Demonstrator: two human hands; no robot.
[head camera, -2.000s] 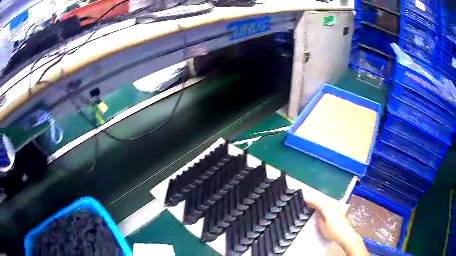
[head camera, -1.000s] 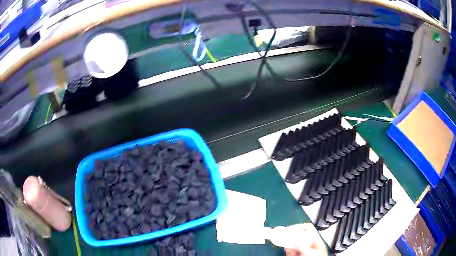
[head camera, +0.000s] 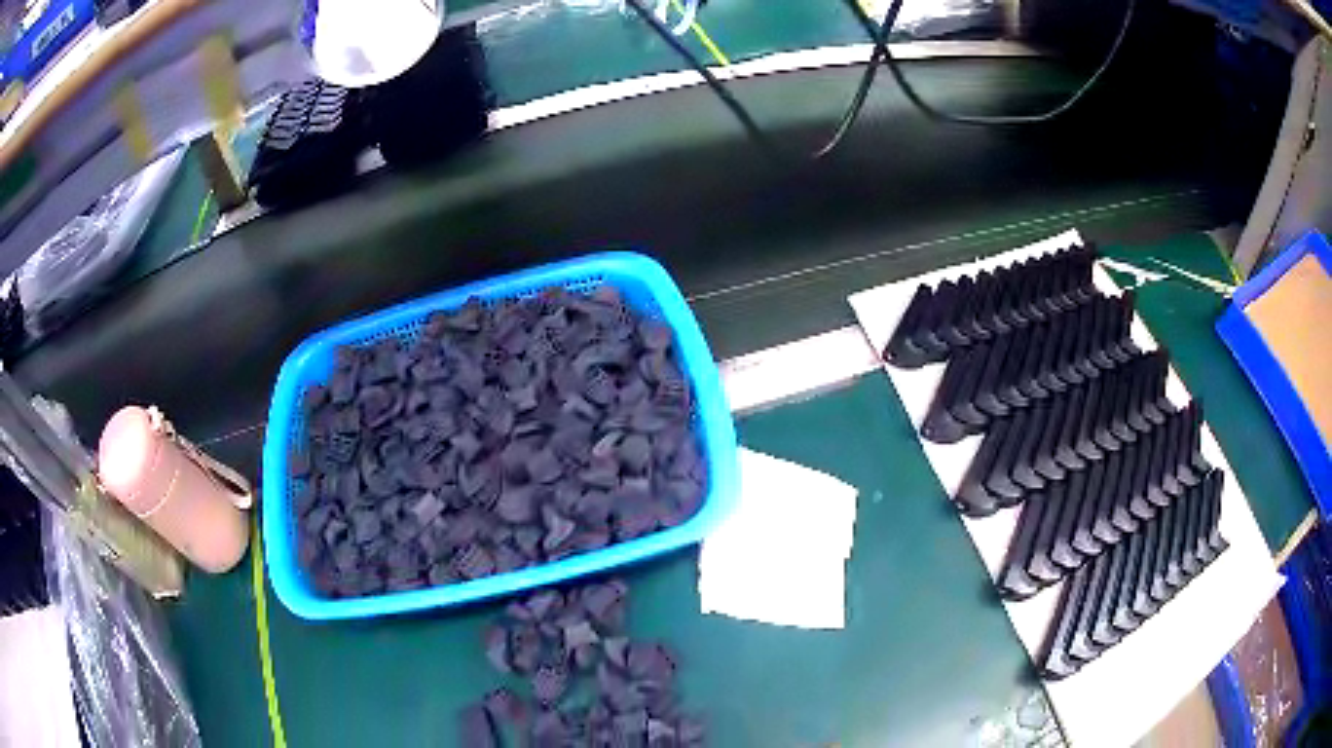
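Note:
A light-blue basket (head camera: 719, 439) full of small black pieces (head camera: 497, 439) stands on the green mat. A loose pile of the same pieces (head camera: 584, 672) lies just below it, cut off by the bottom edge. White paper (head camera: 782, 541) lies right of the basket. Long black moulded parts (head camera: 1074, 431) lie in several slanted rows on a white board (head camera: 935, 460) at the right. Neither my left hand nor my right hand is in the picture.
A pink bottle (head camera: 173, 490) stands left of the basket, beside clear plastic film (head camera: 110, 628). The dark conveyor belt (head camera: 789, 190) runs behind. A blue tray (head camera: 1285, 373) is at the far right. Cables hang above the belt. A white round object (head camera: 373, 37) is at the top left.
The view has swung left and down, bringing the basket, loose pile and bottle into view. My right hand, earlier at the board's edge and then near the paper, is out of the picture.

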